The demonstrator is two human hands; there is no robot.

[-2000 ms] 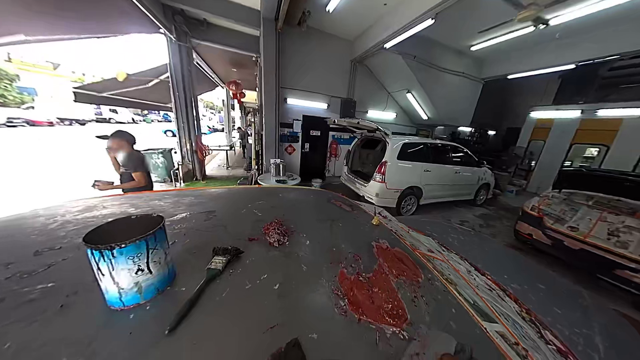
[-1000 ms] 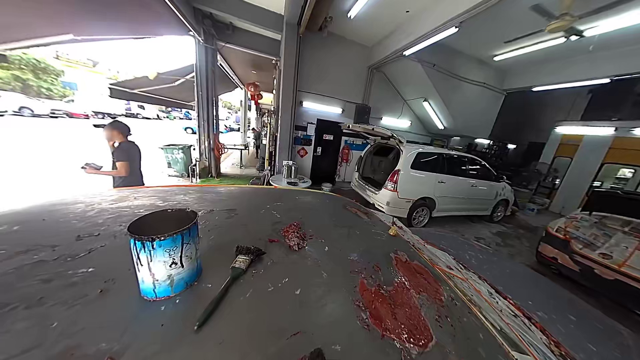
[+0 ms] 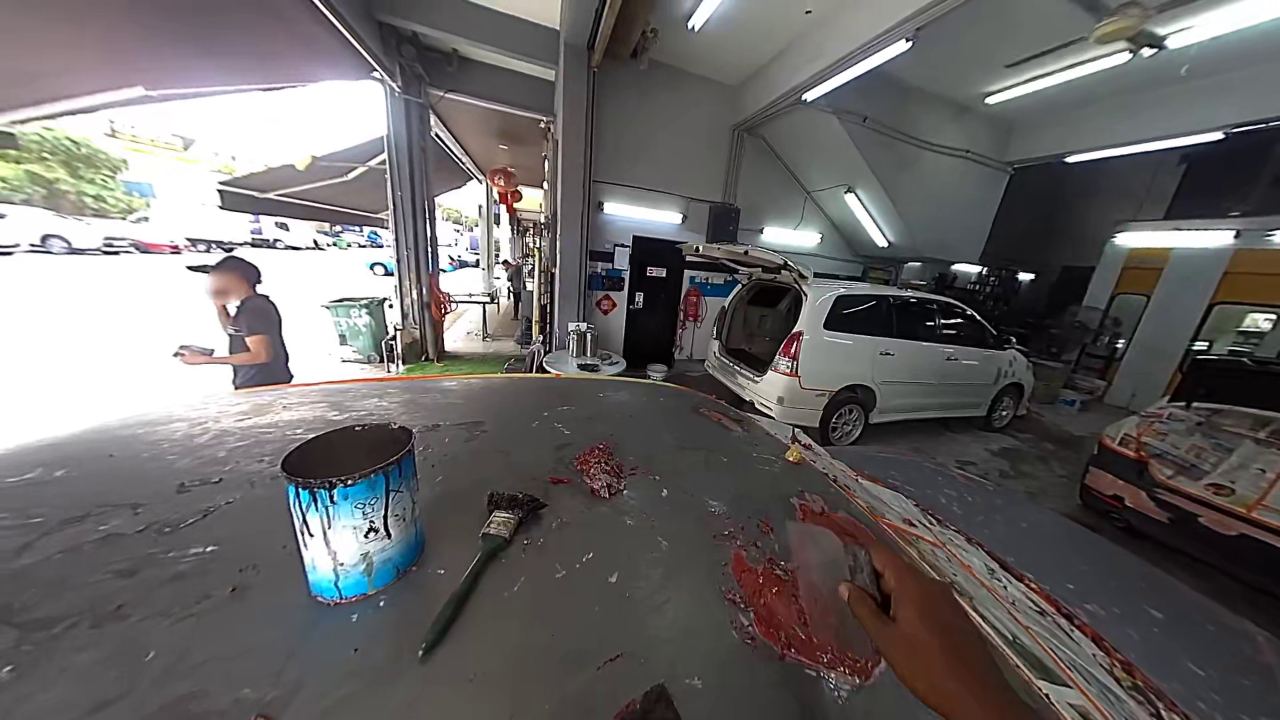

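Note:
My right hand (image 3: 925, 625) grips the dark handle of a scraper (image 3: 822, 560), its broad, pale blade lying over a red, partly stripped patch (image 3: 775, 610) on a grey car panel (image 3: 540, 620). Left of the patch rests a paintbrush (image 3: 483, 560) with a green handle and dark, clogged bristles. Beside the brush stands an open blue and white tin (image 3: 357, 530) streaked with dark drips. A small heap of red and whitish scrapings (image 3: 601, 470) sits behind the brush. At the bottom edge a dark lump (image 3: 650, 704) is partly cut off. My left hand is out of view.
Newspaper masking with orange tape (image 3: 1000, 590) runs along the panel's right side. Beyond are a white minivan (image 3: 890, 345) with its tailgate up, a masked car (image 3: 1200, 480) and a round table (image 3: 585, 368) holding cans. A person in a dark cap (image 3: 258, 330) stands at the left.
My right hand has come into view at the lower right with the scraper, over the red patch. Neither the tin nor the brush has plainly moved on the panel.

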